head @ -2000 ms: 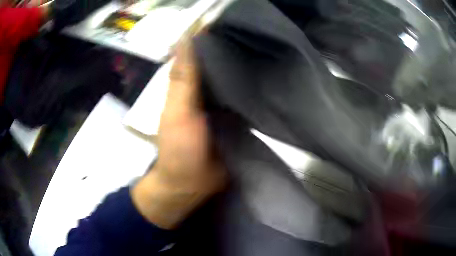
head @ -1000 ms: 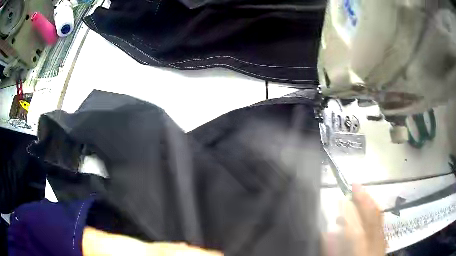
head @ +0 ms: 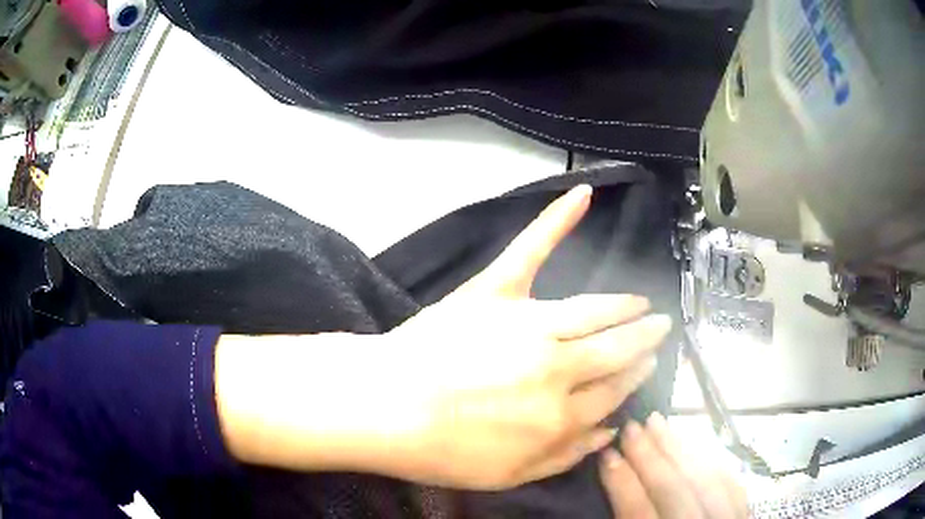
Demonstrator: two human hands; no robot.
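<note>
A black denim panel [head: 446, 248] lies across the table, its right edge beside the needle area. Its greyer side [head: 218, 238] shows at the left, folded over. My left hand [head: 477, 380] lies flat on top of the panel, thumb spread, fingers towards the machine; it is not closed on anything. My right hand [head: 674, 476] is at the bottom edge of the picture, partly cut off and overexposed. Its fingertips touch the panel's right edge near my left fingers; its thumb is hidden. The presser foot is hard to make out.
The cream machine head [head: 811, 132] with blue lettering stands at the right, above a metal plate [head: 738, 274]. Another black piece [head: 446, 56] with pale topstitching lies behind. A narrow dark strip [head: 715, 395] runs to the front edge. Pink thread cone [head: 83, 20] sits far left.
My left hand, hidden by the cloth before, now lies on top of it. My right hand has moved left onto the panel's edge. The view has shifted, and the green handles no longer show.
</note>
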